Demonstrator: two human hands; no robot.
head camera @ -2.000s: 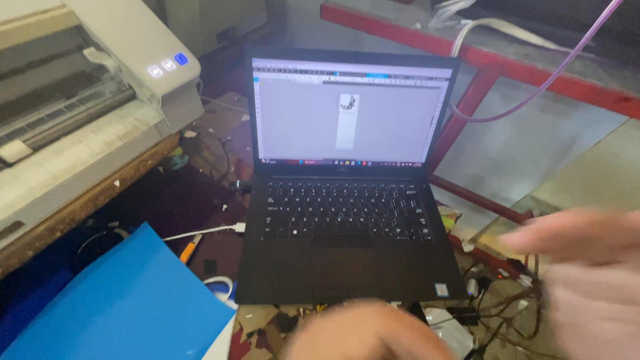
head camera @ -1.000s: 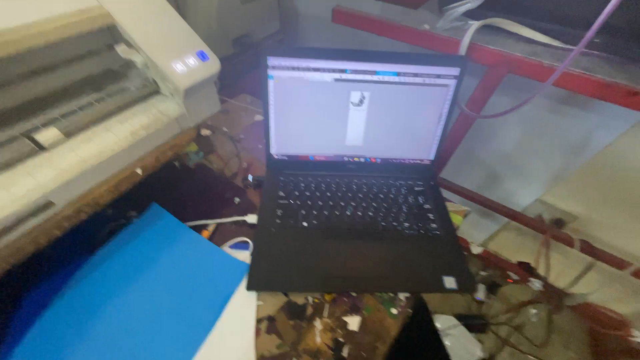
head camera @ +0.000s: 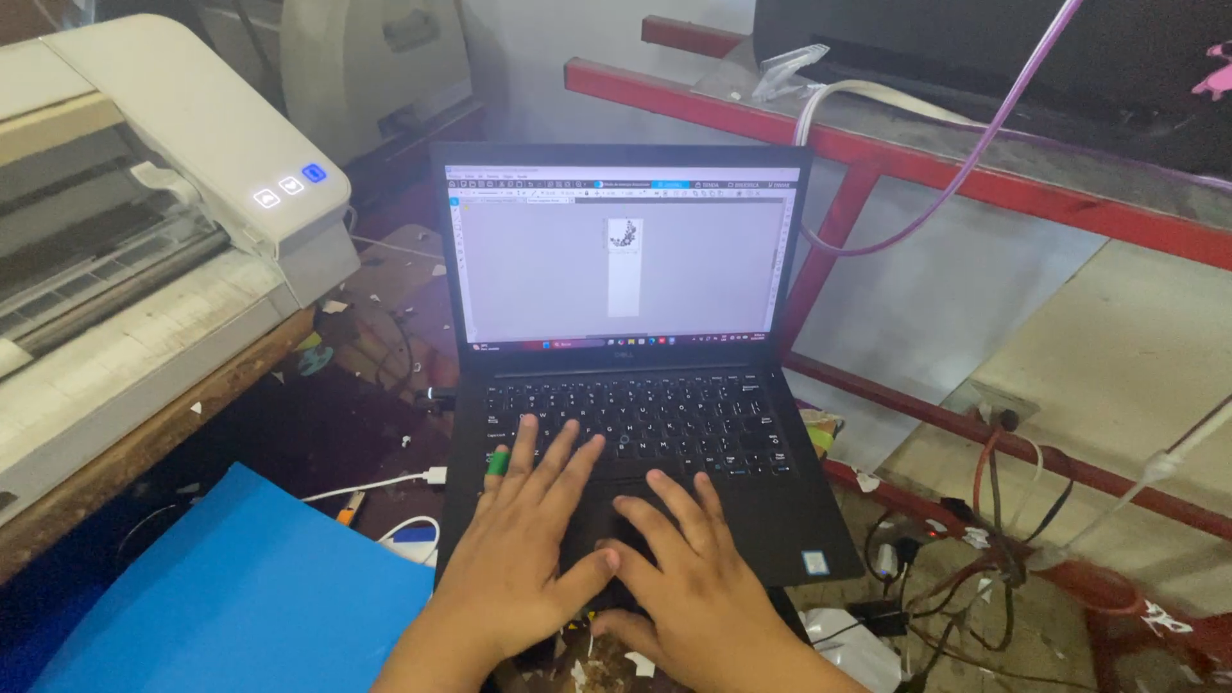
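Note:
A black Dell laptop (head camera: 808,520) stands open in the middle, its screen (head camera: 539,279) lit with a design program that shows a dark floral motif at the top of a tall pale page. My left hand (head camera: 525,539) lies spread over the left of the keyboard (head camera: 674,423), with green tape or a band round its little finger. Beside it my right hand (head camera: 688,568) rests over the touchpad area, fingers spread and slightly bent. Neither hand holds anything. A white cable (head camera: 375,484) runs to the laptop's left side.
A white cutting plotter or printer (head camera: 212,144) with lit buttons stands at left on a wooden edge. A blue sheet (head camera: 250,597) lies at lower left, near an orange cutter (head camera: 350,508). Red metal frame bars (head camera: 828,260) and tangled cables (head camera: 1001,539) are at right. Paper scraps litter the surface.
Two seconds ago both hands were blurred near the laptop's front and right side; one second ago neither clearly showed. Now both are over the keyboard and touchpad. The laptop has stayed open.

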